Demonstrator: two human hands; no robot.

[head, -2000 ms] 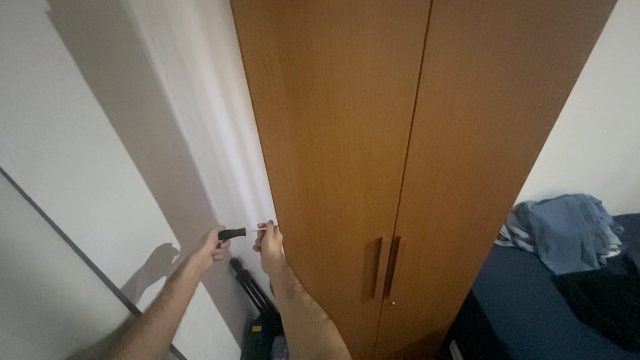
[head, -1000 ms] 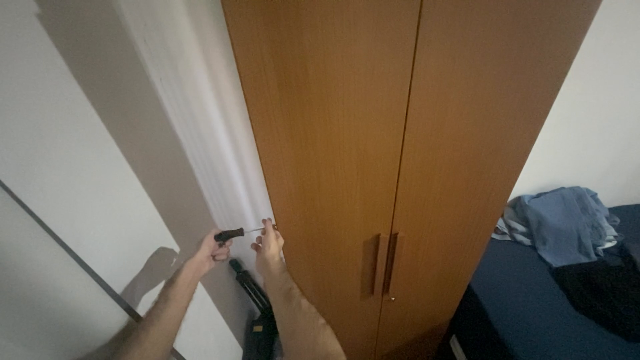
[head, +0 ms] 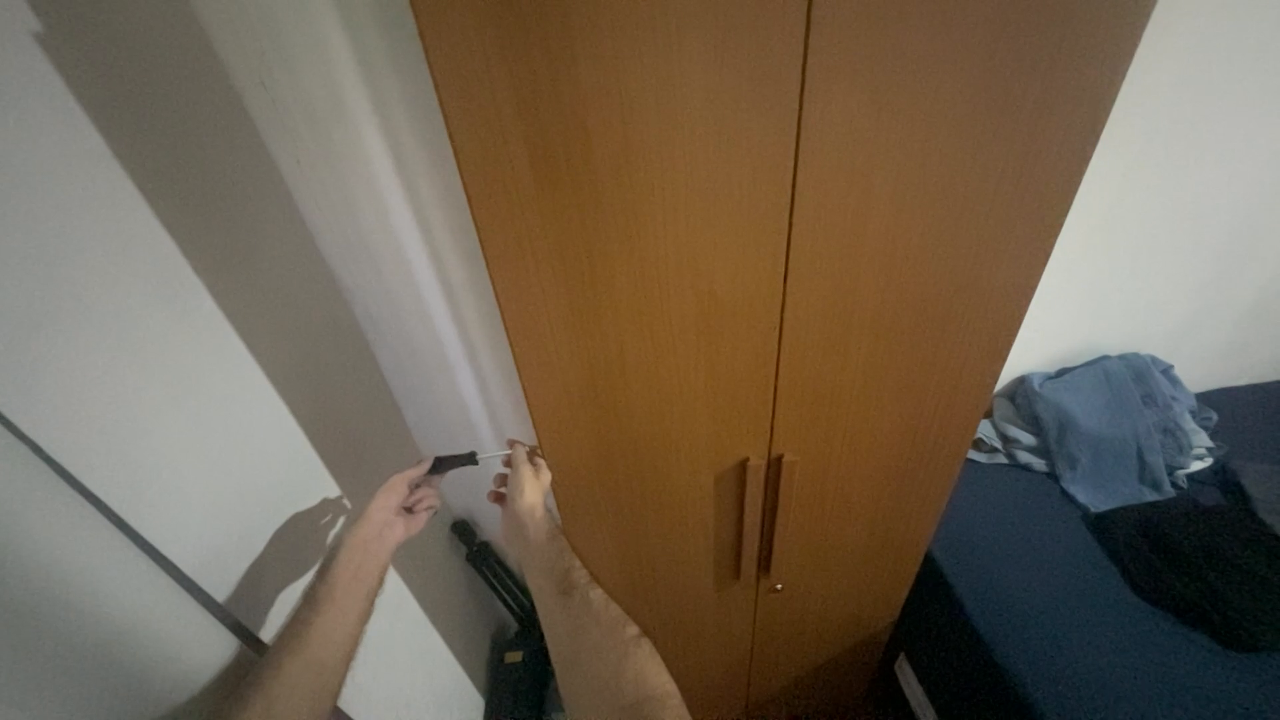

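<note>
My left hand grips the end of the black handle of a screwdriver, low and left of the view's middle. The thin metal shaft points right, toward the left edge of a brown wooden wardrobe. At that edge is my right hand, its fingertips around the far end of the shaft. The fingers hide the tip and whatever it touches. Two long vertical handles sit on the wardrobe doors, which are closed.
Behind my right forearm stands a black folded tripod-like item with a dark case. At left is a white panel. On the right, blue clothing and a black cloth lie on a dark blue bed.
</note>
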